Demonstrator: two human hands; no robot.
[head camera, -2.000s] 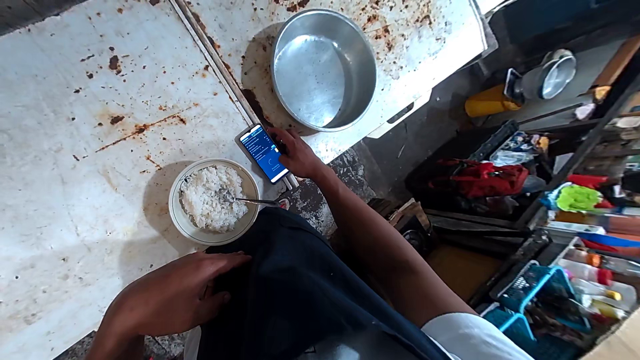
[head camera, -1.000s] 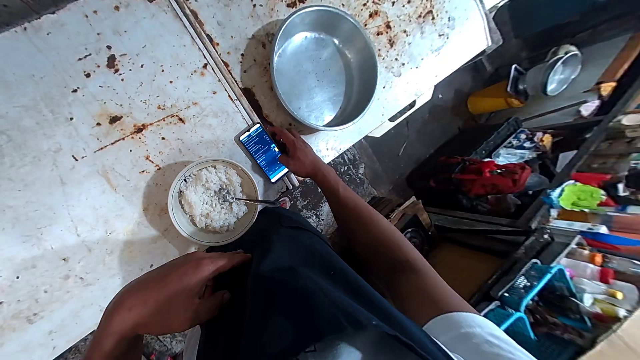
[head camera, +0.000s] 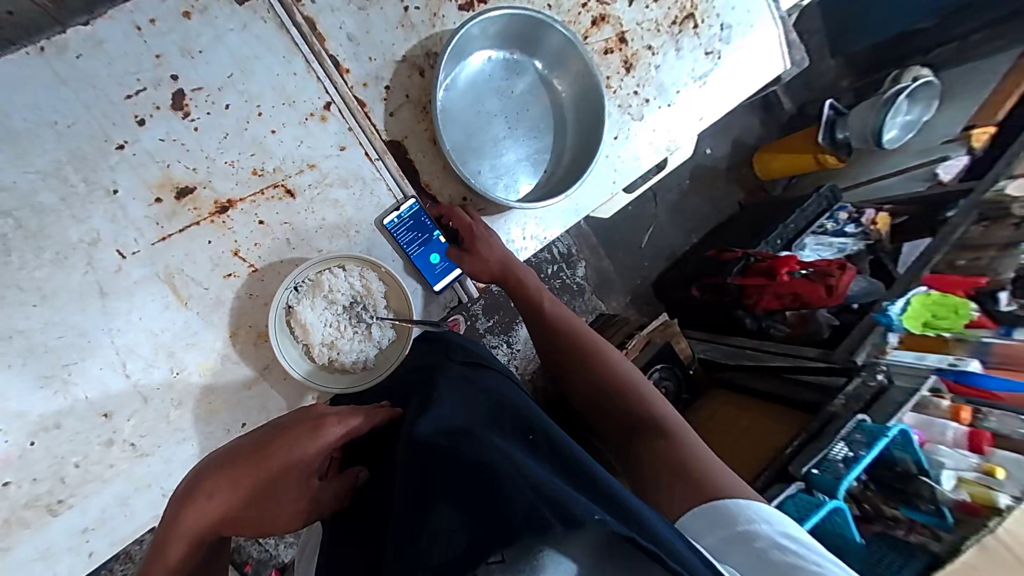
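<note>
My right hand (head camera: 476, 244) is at the long edge of a smartphone (head camera: 422, 246) with a lit blue screen, its fingers and thumb against that side; the fingertips are partly hidden. The phone is over the metal strip of a white, rust-spotted table. Left of it stands a pale bowl (head camera: 282, 340) of cooked white rice (head camera: 340, 316), with a metal utensil (head camera: 416, 323) stuck in the rice, its handle pointing right. Below the bowl, my left hand (head camera: 276, 472) rests on dark cloth (head camera: 480, 472) over my leg, holding nothing, fingers loosely bent and thumb apart.
A large round aluminium pan (head camera: 500, 120), empty inside, stands on the table (head camera: 104, 320) beyond the phone. To the right are a yellow container (head camera: 796, 154), a red bag (head camera: 792, 280), blue plastic baskets (head camera: 860, 456) and several bottles on a cluttered rack.
</note>
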